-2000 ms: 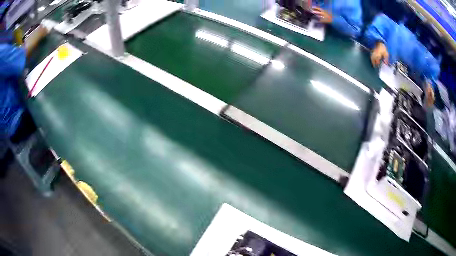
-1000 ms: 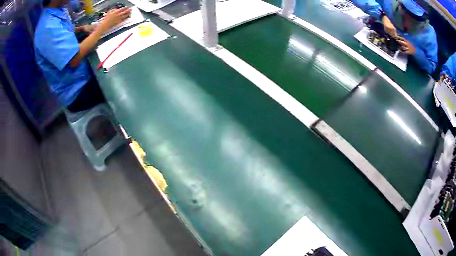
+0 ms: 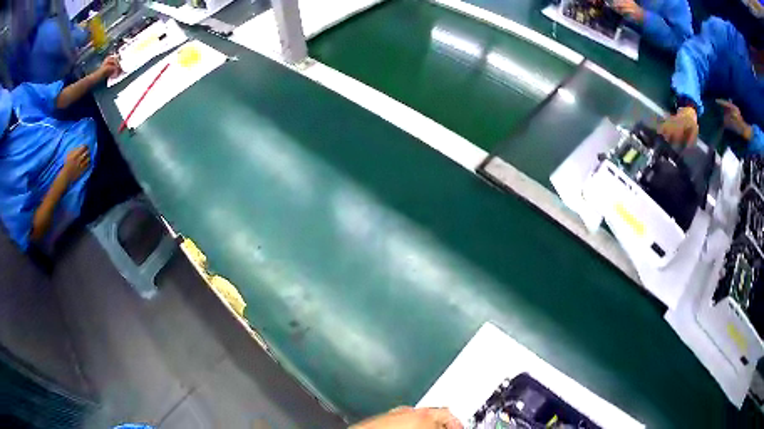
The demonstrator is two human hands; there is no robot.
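Observation:
A projector unit (image 3: 536, 406) with an open black inside lies at the bottom edge, cut off by the picture's rim. Small white connectors or wires show at its left side, and a small yellow-green spot on the black part. It lies on a white sheet (image 3: 490, 352). My left hand (image 3: 410, 418) shows at the bottom edge, just left of the unit. Only its upper part is in the picture; its fingertips reach the sheet beside the unit, and its grip is hidden. My right hand is out of view.
The green bench (image 3: 293, 226) has a chipped yellow edge. A line track (image 3: 436, 75) with white rails runs behind. Open units (image 3: 641, 209) stand right on sheets; a person's hand (image 3: 680, 127) touches one. A person in blue (image 3: 42, 159) is at left by a grey stool (image 3: 134, 243).
The view has swung left, then partly back right. My left hand has come in at the bottom. Across the line, an open unit now stands tilted at the track's rail under a person's hand.

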